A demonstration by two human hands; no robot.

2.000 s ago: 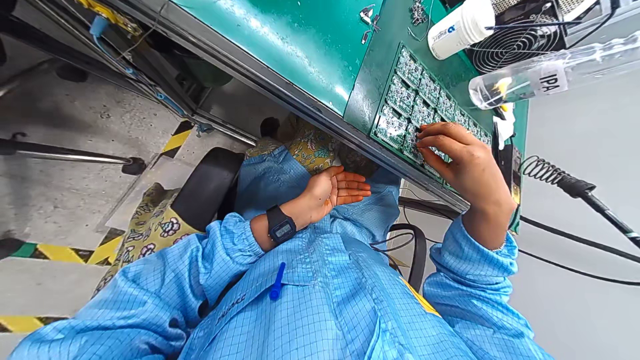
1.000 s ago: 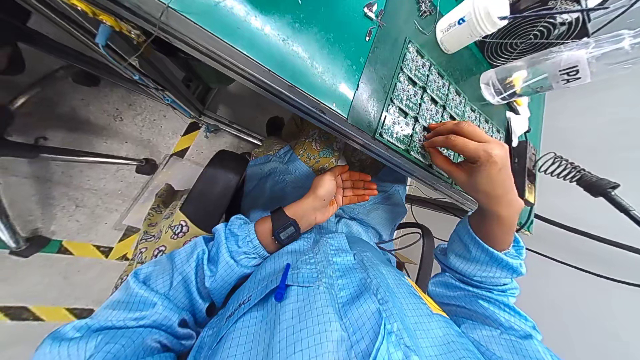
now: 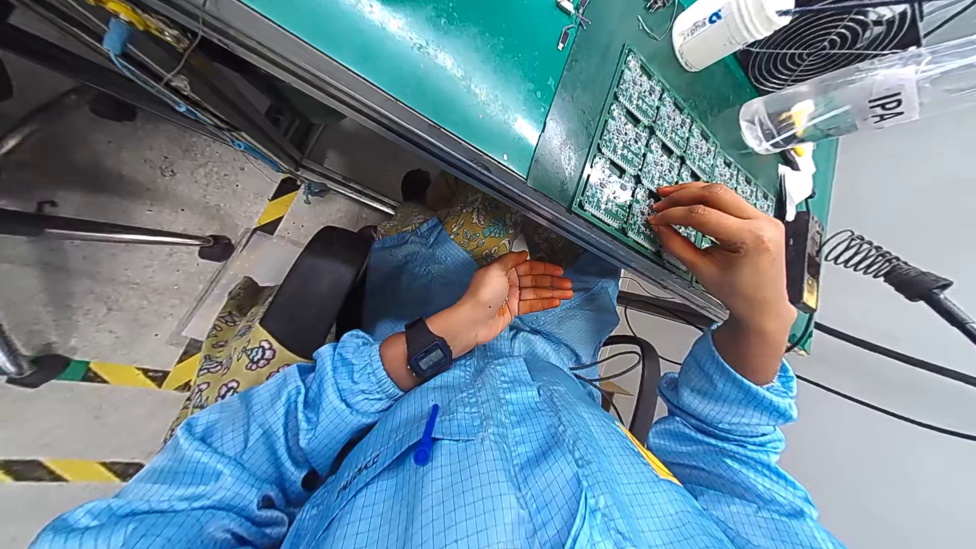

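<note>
A panel of circuit boards [image 3: 627, 137] lies on the green mat along the bench edge. Over its near part is my right hand [image 3: 724, 236], thumb and fingertips close together around a tiny dark part [image 3: 656, 200] at the board surface; whether the part is gripped or only touched cannot be told. My left hand [image 3: 515, 293] rests palm up above my lap, fingers extended, with perhaps a few tiny specks on the palm. A black digital watch [image 3: 428, 351] is on the left wrist.
A white container [image 3: 720, 34], a fan with a black grille [image 3: 831, 46] and a clear bottle labelled IPA [image 3: 831, 103] stand beyond the panel. Small metal parts [image 3: 568, 23] lie on the green mat [image 3: 427, 53]. A coiled holder [image 3: 862, 255] and cables are at right.
</note>
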